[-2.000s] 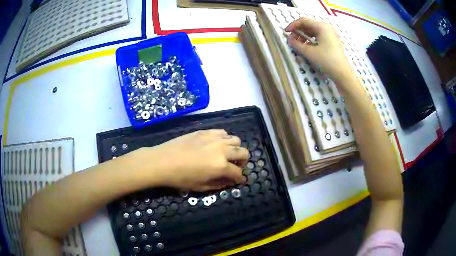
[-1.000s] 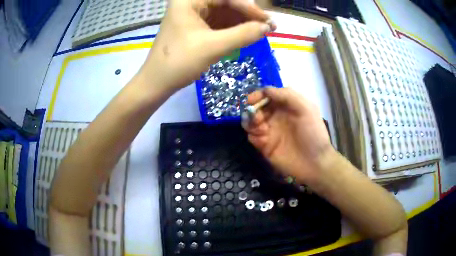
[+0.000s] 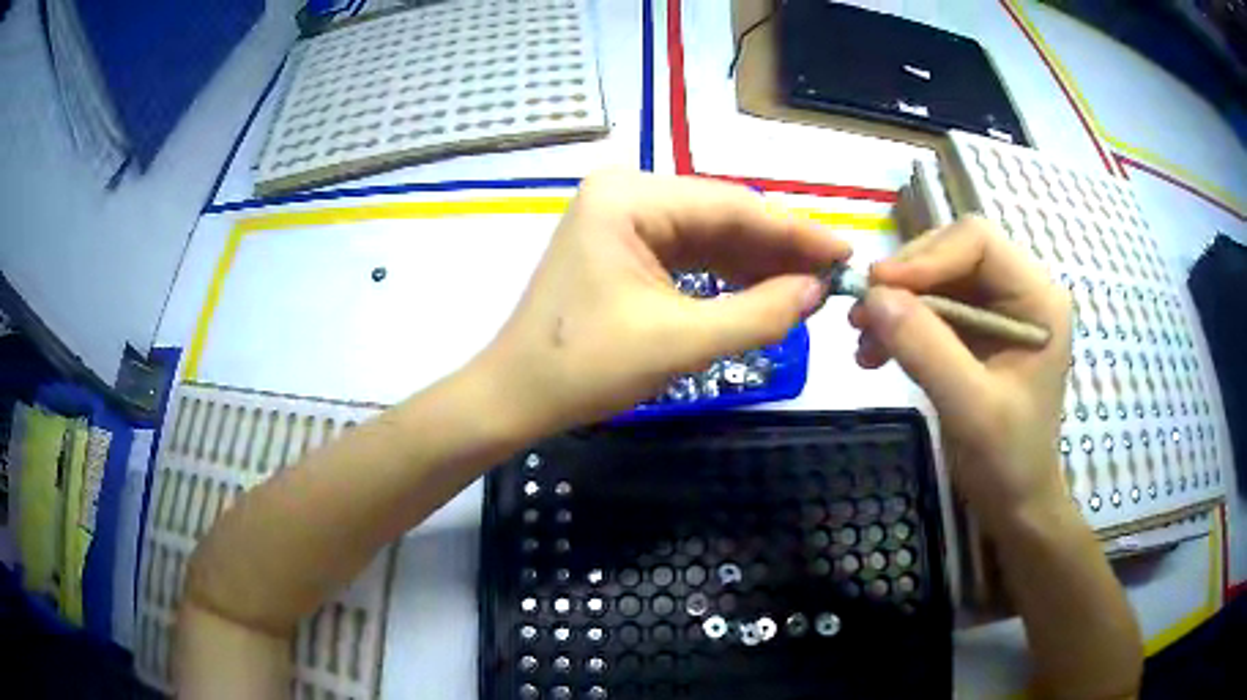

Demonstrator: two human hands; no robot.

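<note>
My left hand [image 3: 656, 280] pinches a small flanged metal part [image 3: 837, 278] between thumb and fingertips, above the blue bin [image 3: 786, 358]. My right hand [image 3: 964, 321] grips a tan stick tool [image 3: 987, 321]; its tip end meets the metal part at my left fingertips. The fingers partly hide the contact. The blue bin holds many silver parts and is partly covered by my left hand. The black tray [image 3: 656, 486] lies below, with parts standing in its left columns and several loose discs [image 3: 826, 625] in its middle.
A loaded pale tray [image 3: 1121, 369] tops the stack at right, partly behind my right forearm. A slotted pale tray [image 3: 226, 445] lies at left under my left forearm. A far pale tray [image 3: 438, 89] and a black tray on cardboard [image 3: 889, 69] lie behind. A tiny dark ring [image 3: 379, 275] lies on the bench.
My right hand has come from the pale stack to my left fingertips. My left hand has left the black tray and holds a part against the stick. The view has shifted.
</note>
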